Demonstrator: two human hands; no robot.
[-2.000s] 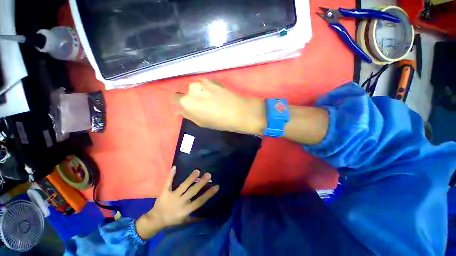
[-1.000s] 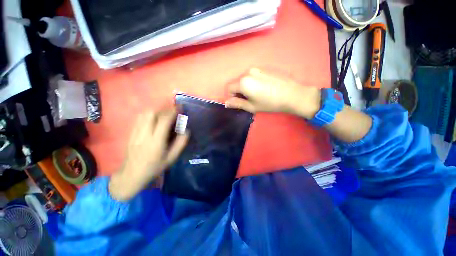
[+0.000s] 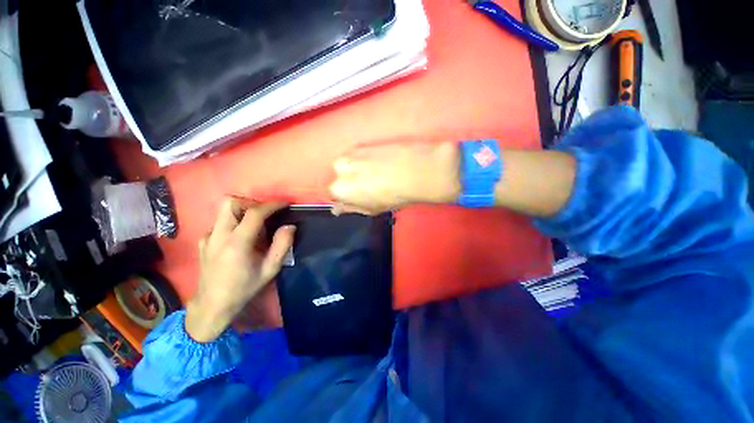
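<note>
The black tablet (image 3: 343, 273) lies back side up at the mat's near edge, its lower end against my clothing. A small white label shows on its back. My left hand (image 3: 244, 256) grips its upper left corner, fingers over the far edge and thumb on the back near a partly covered label. My right hand (image 3: 388, 178), with a blue wristband (image 3: 479, 172), is at the middle of the tablet's far edge, fingers curled. Whether it holds a small tool is hidden.
Large black panels on white sheets (image 3: 331, 91) lie at the top left of the red mat (image 3: 471, 107). A bottle (image 3: 95, 114), plastic bag (image 3: 128, 213) and fan (image 3: 74, 396) are at left. Tape rolls (image 3: 579, 37), blue-handled cutters (image 3: 517, 25) and an orange-black tool (image 3: 626, 70) are at upper right.
The tablet has turned more upright in view. My left hand has moved from above its left side onto its upper left corner. My right hand has moved left along the far edge.
</note>
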